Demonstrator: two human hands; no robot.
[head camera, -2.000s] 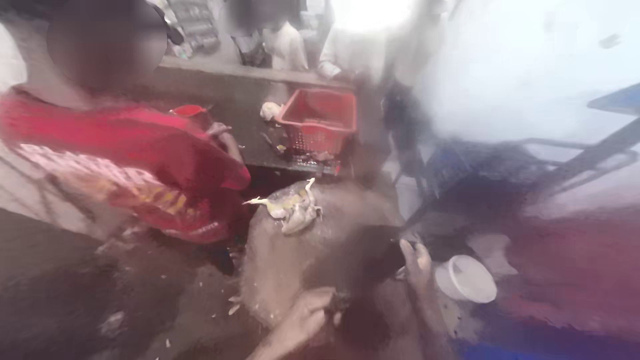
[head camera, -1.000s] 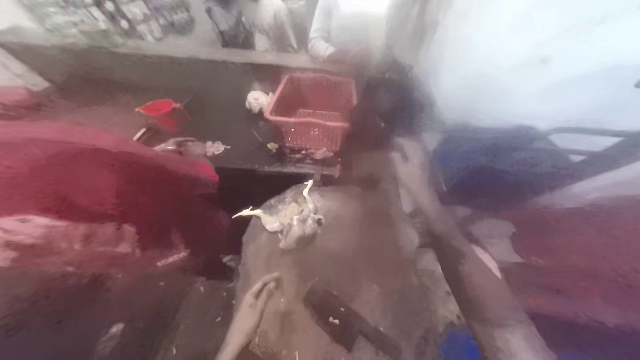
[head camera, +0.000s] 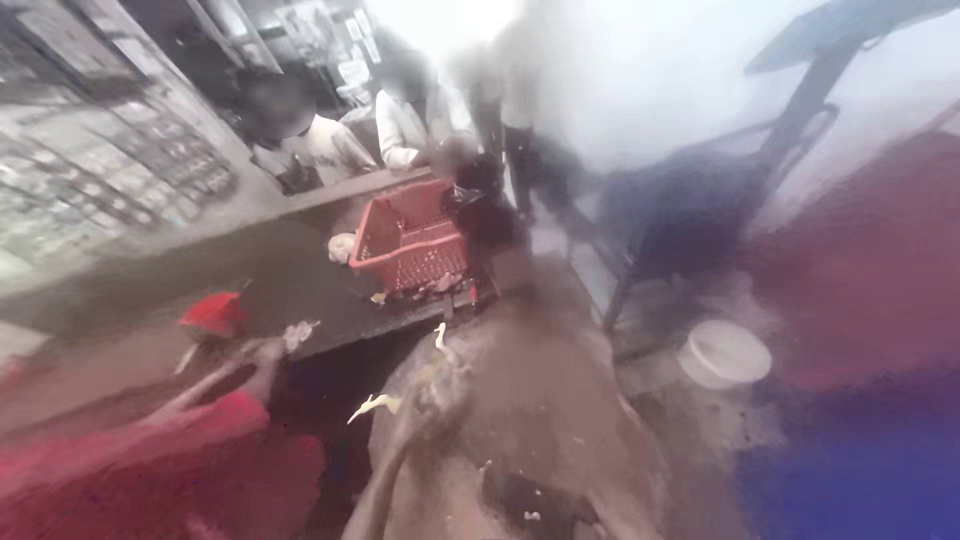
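Note:
A plucked bird carcass (head camera: 448, 375) with yellow feet lies near the left edge of a large, worn chopping block (head camera: 555, 390). My left hand (head camera: 426, 403) reaches up from the bottom and touches the bird's near side; blur hides its fingers. Close to the bottom edge lies the broad dark blade of a cleaver (head camera: 525, 501), with pale scraps on it. Beside the cleaver's handle end is my right hand (head camera: 600, 517), blurred and partly cut off, so its grip cannot be made out.
Behind the block, a dark counter (head camera: 277, 262) bears a red plastic basket (head camera: 412, 255), meat pieces and a red container (head camera: 214, 311). A co-worker in a red shirt (head camera: 187, 465) works at left, hands at a small meat piece. People stand beyond the counter. A white bucket (head camera: 726, 354) is at right.
My left hand has moved forward from beside the cleaver to the bird. My right hand has come back from the far right side of the block to near the cleaver's handle.

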